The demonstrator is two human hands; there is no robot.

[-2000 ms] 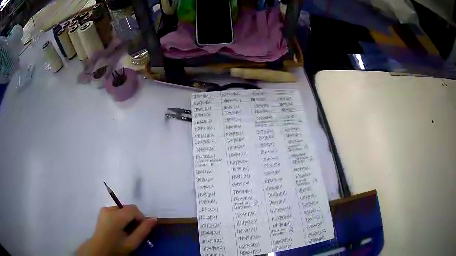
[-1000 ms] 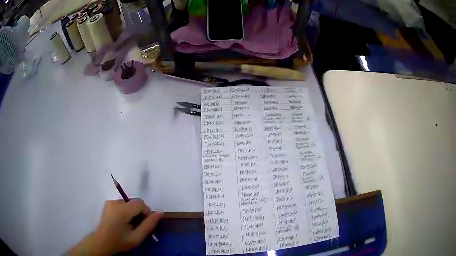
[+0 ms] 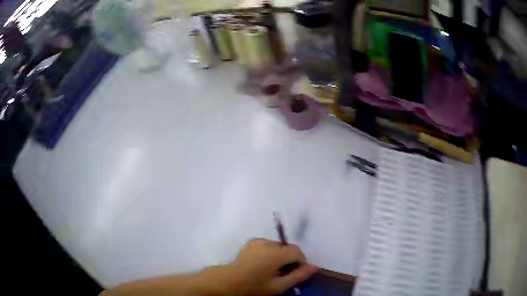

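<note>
My left hand [image 3: 270, 267] comes in from the lower left, fingers closed around a thin dark pencil [image 3: 279, 228]. The pencil tip points up and away from me. The hand rests at the near edge of the white tabletop, over the brown-edged blue panel [image 3: 329, 283]. The handwritten list [image 3: 425, 231], a white sheet with columns of blurred entries, lies to the right, partly over the panel. Small black thread snips [image 3: 362, 165] lie at its upper left edge. My right hand is not in view.
Pink tape roll [image 3: 301, 112], thread cones [image 3: 254, 49] and small fan [image 3: 115, 26] stand behind. A phone [image 3: 407, 66] leans on mauve cloth [image 3: 451, 110] in the tray at upper right. A pale wooden handle [image 3: 446, 147] lies above the list. The cream machine bed [image 3: 508, 219] is at right.
The view has swung left, so the list, phone and rolls appear further right and more tabletop and the fan show. The image is more blurred. My left hand still holds the pencil.
</note>
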